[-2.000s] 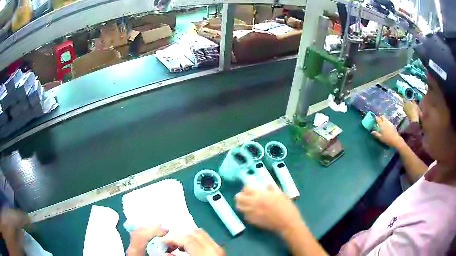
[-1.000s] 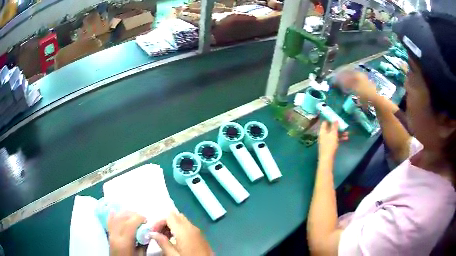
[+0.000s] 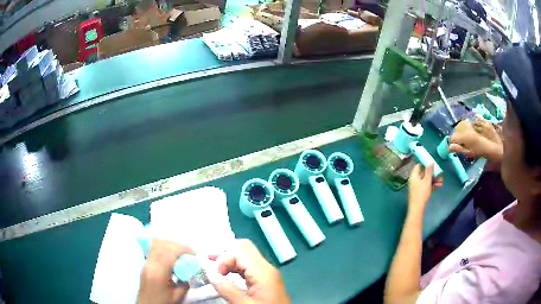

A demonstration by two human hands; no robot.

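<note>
My left hand holds a turquoise handheld fan by its body, a round end facing me; more turquoise shows beyond the fingers. My right hand is at that round end, thumb and fingers close together; whether they pinch a small pale piece is unclear. A flat white stack of sleeves lies under and beyond my hands, with a loose white sleeve to its left. Several finished-looking fans lie in a row to the right, round heads away from me, handles towards me.
A neighbour on the right holds a fan under the green hand press, one hand at its lever. Another fan lies beside the press. A dark green conveyor belt runs beyond the bench's pale edge. Grey-white stacked pieces stand far left.
The view has shifted. The neighbour's hand has left the row of fans; the neighbour has put another fan under the press and now grips the lever. My hands stay on the fan.
</note>
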